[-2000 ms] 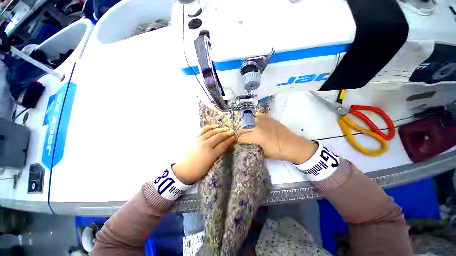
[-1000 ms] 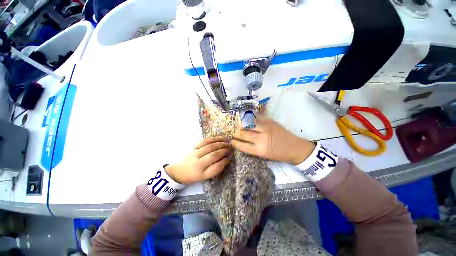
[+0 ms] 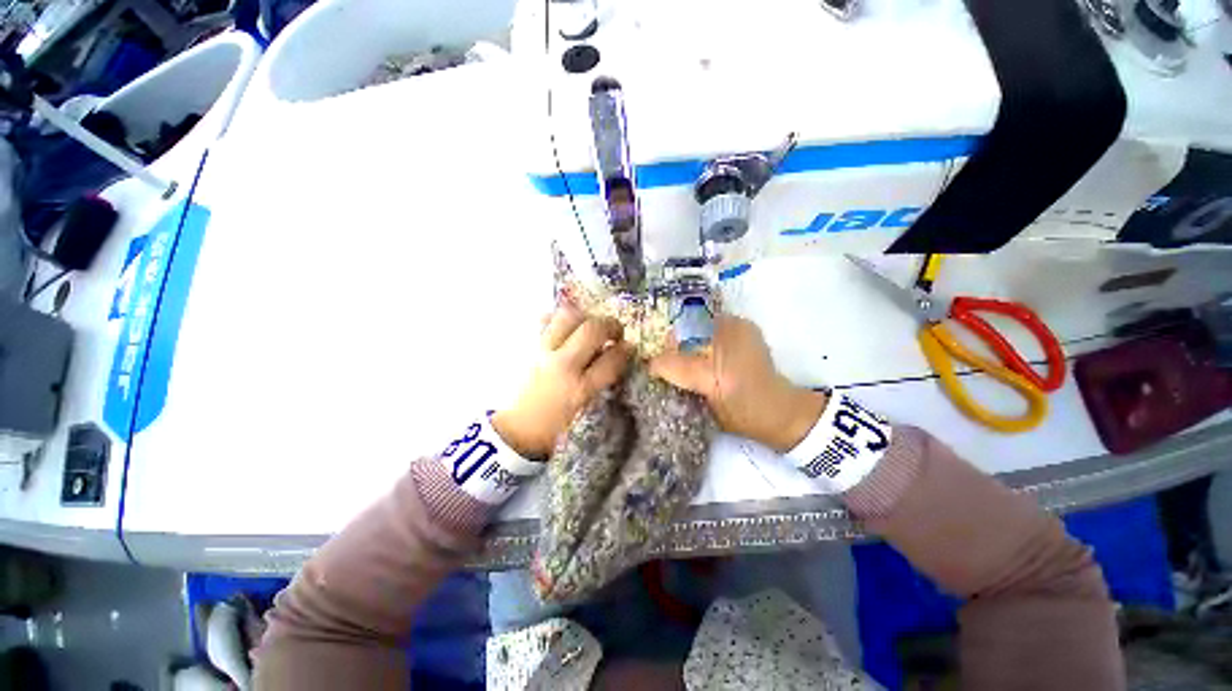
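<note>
A speckled nubby fabric piece (image 3: 628, 473) lies folded lengthwise under the sewing machine's needle area (image 3: 649, 286) and hangs over the table's front edge. My left hand (image 3: 561, 375) grips the fabric's left side with curled fingers, just in front of the needle. My right hand (image 3: 740, 381) holds the right side, thumb on top, beside the bluish-clear block (image 3: 693, 321). The fabric's far end shows a little left of the needle. The needle tip and presser foot are too small and covered to tell clearly.
Scissors (image 3: 993, 354) with red and yellow handles lie right of my right hand. A dark red tray or pincushion (image 3: 1151, 392) sits at the right table edge. The white machine head (image 3: 784, 81) spans the top.
The fabric's lower end has drawn up towards the table edge and swung left. My left hand has moved up closer to the needle, its fingers now more curled. The view has shifted slightly.
</note>
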